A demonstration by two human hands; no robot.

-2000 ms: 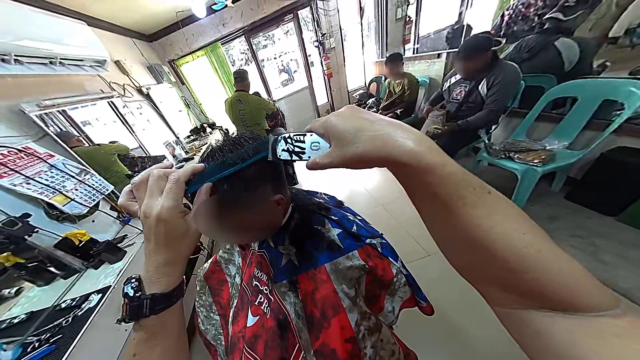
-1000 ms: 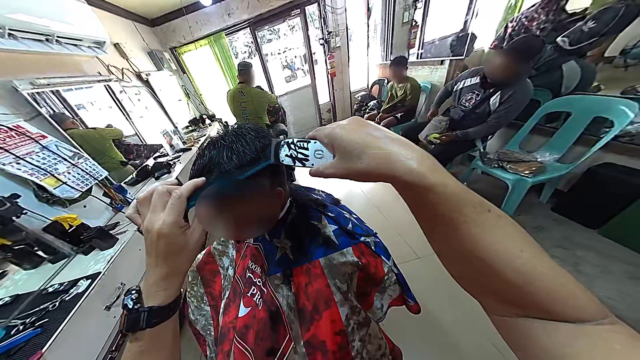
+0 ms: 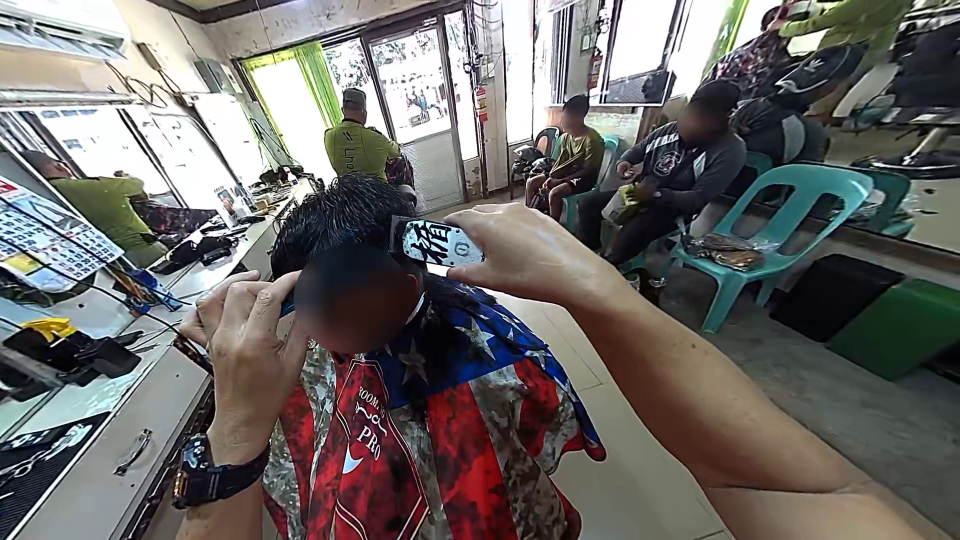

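A seated person wears a red, blue and camouflage barber's cape with stars; dark hair clippings lie on its shoulder. My right hand is closed on a patterned hair clipper, its head against the side of the person's dark hair. At the other side of the head is my left hand, a watch on its wrist, fingers bent around a blue comb. Only a bit of the comb shows between the fingers; the rest is hidden or blurred.
A counter with a drawer runs along the left, scissors on its black mat. Two people sit at the right near a teal plastic chair holding a plastic-wrapped item. Another person stands by the glass door. Black and green bins stand right.
The comb lay across the front of the hair earlier; now little of it shows by my left hand. The clipper remains in my right hand at the side of the head.
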